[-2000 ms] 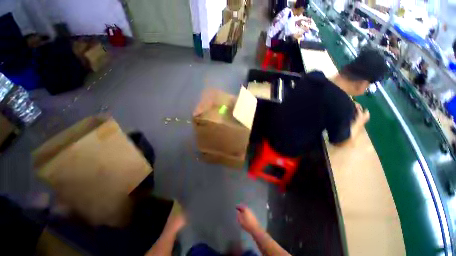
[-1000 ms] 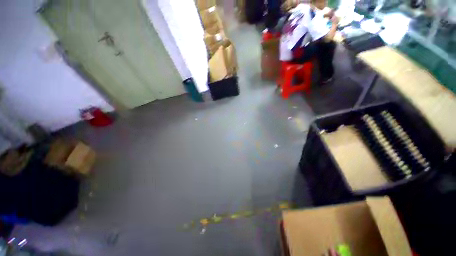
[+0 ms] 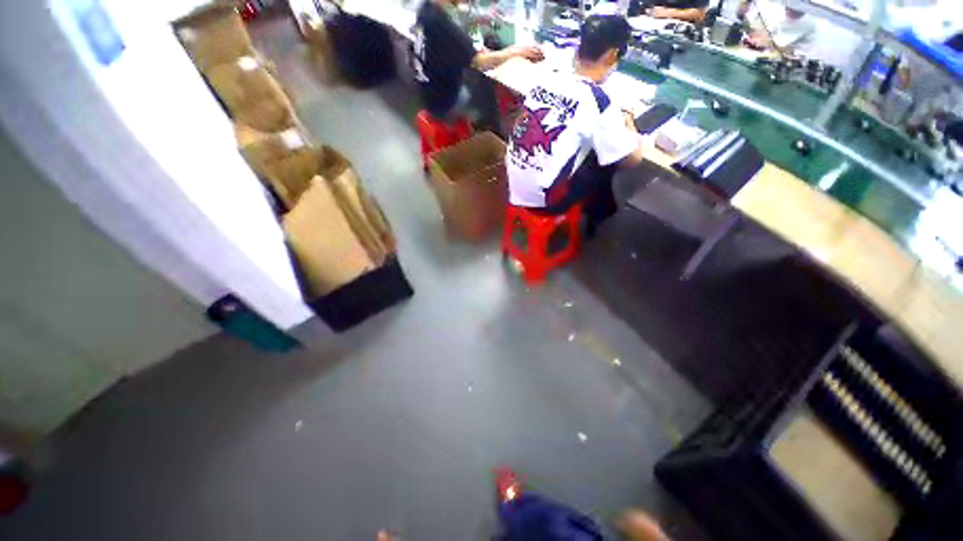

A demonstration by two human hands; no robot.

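My right hand (image 3: pixel 640 525) shows only as a small blurred part at the bottom edge, right of my dark blue trouser leg (image 3: pixel 551 520). My left hand (image 3: pixel 388 536) is almost wholly cut off by the bottom edge; only a fingertip-sized bit shows. What either hand holds cannot be seen. A red shoe (image 3: pixel 508 486) shows in front of the trouser leg. A black crate (image 3: pixel 718 476) lies nearest at the lower right, with brown board and rows of small light-tipped parts inside.
A person in a white shirt (image 3: pixel 549 137) sits on a red stool (image 3: pixel 541 241) at the long bench (image 3: pixel 845 238). A brown carton (image 3: pixel 468 190) stands behind. Flattened cartons in a black crate (image 3: pixel 364 299) stand by the white pillar (image 3: pixel 180 159). Another seated person is farther back.
The view has moved forward along the aisle. The seated person in white, the pillar and the cartons are nearer. The nearer open carton has left view; parts of my hands have come in at the bottom.
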